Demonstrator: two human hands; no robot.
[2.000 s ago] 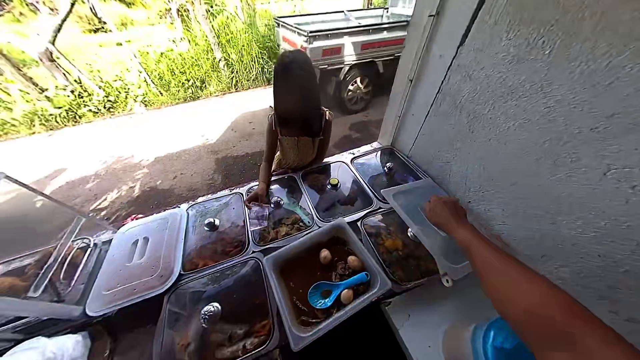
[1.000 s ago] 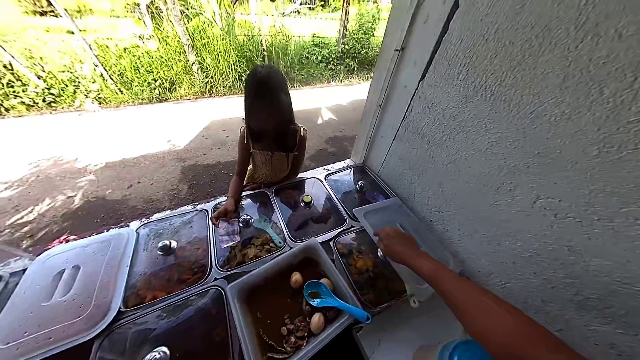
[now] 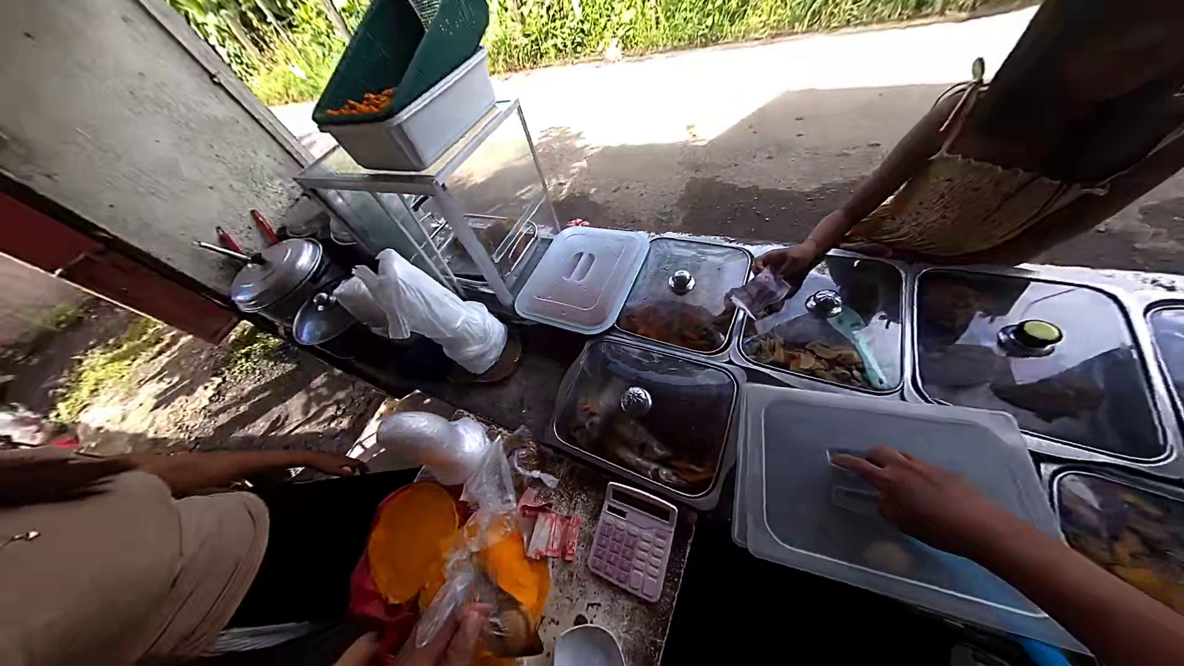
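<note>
My right hand (image 3: pixel 911 490) is on the handle of a translucent plastic lid (image 3: pixel 786 518), its fingers bent over it. The lid lies over a tray; an egg and a blue ladle show dimly through it. At the bottom, my left hand (image 3: pixel 453 638), partly cut off, holds a clear plastic bag (image 3: pixel 453 587) with something dark in it. Beside it is an orange-lined red bag (image 3: pixel 407 546). A purple calculator (image 3: pixel 634 541) and red-and-white packets (image 3: pixel 553 532) lie between my hands. A person's hand (image 3: pixel 786 264) across the counter holds a small purple packet (image 3: pixel 760 291).
Food trays with clear lids (image 3: pixel 680 282) line the counter. A co-worker's arm (image 3: pixel 240 464) reaches in at left. Behind are rolled plastic bags (image 3: pixel 435 314), metal pots (image 3: pixel 277 277) and a glass case (image 3: pixel 444 199) with a white bin on top. A white bowl (image 3: pixel 589 647) sits at the bottom.
The translucent lid and my right hand have moved from the tray's right side to over the tray of eggs. The view has swung far left; my left hand has come into sight.
</note>
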